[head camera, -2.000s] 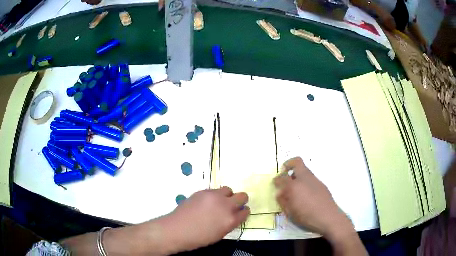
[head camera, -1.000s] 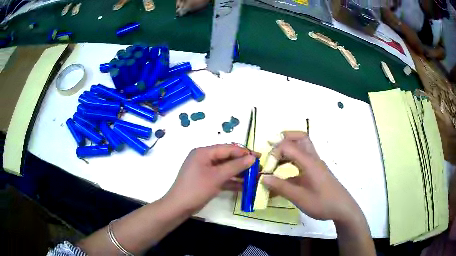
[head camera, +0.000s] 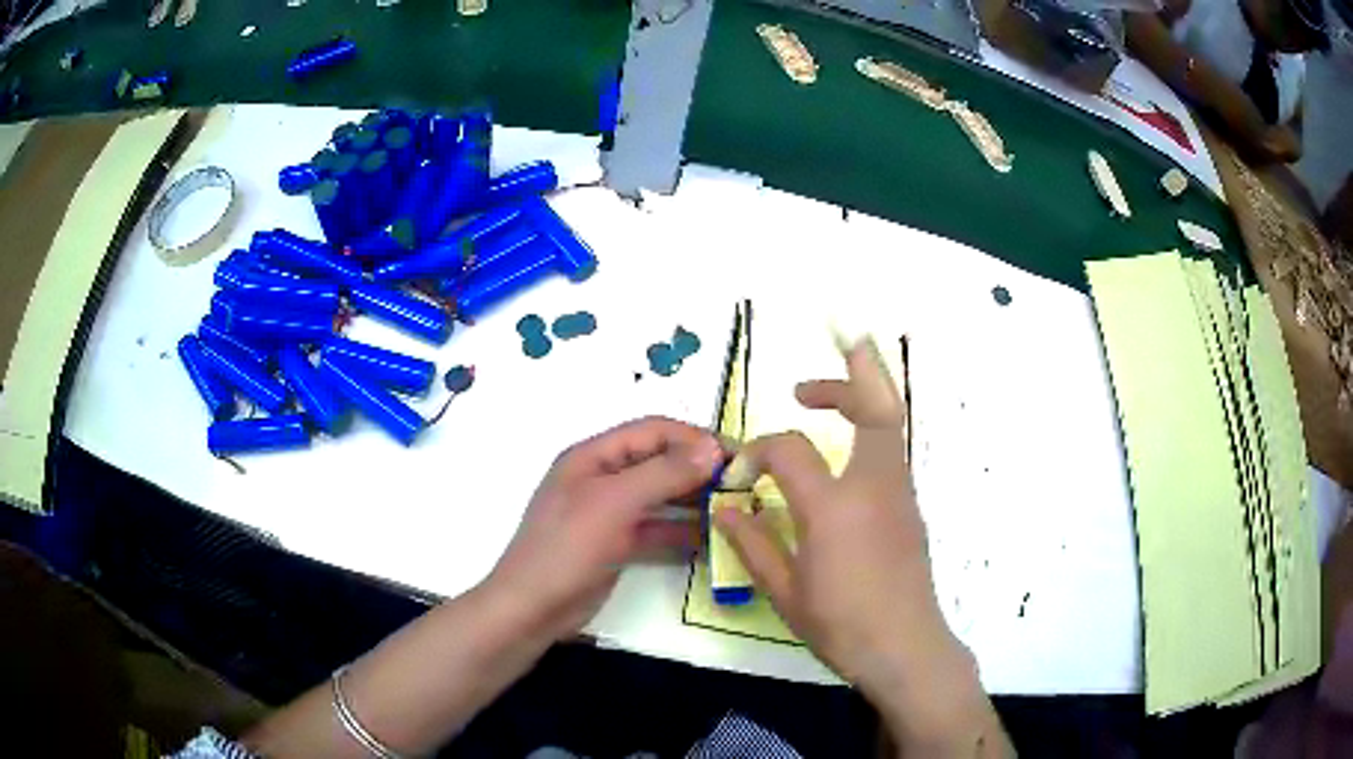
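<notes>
A blue cylinder (head camera: 733, 596) stands lengthwise in front of me, its near side mostly covered by a pale yellow pad (head camera: 730, 546). My left hand (head camera: 601, 512) grips its upper end between thumb and fingers. My right hand (head camera: 838, 541) is bare, with thumb and a finger at the pad on the cylinder and another finger raised. A small pale piece (head camera: 840, 338) shows blurred at the raised fingertip. A yellow sheet (head camera: 709, 611) with dark edges lies under the hands, partly hidden.
A loose pile of blue cylinders (head camera: 393, 301) and a tape roll (head camera: 193, 215) lie at left. Round dark discs (head camera: 674, 350) lie beyond my hands. Stacked yellow sheets (head camera: 1187, 489) are at right. A metal upright (head camera: 649, 104) stands before the green belt (head camera: 490, 67) with tan pieces (head camera: 976, 134).
The yellow pad now lies on the blue cylinder's side instead of beside it. My right hand has shifted over the cylinder with a finger raised. The camera view has shifted slightly.
</notes>
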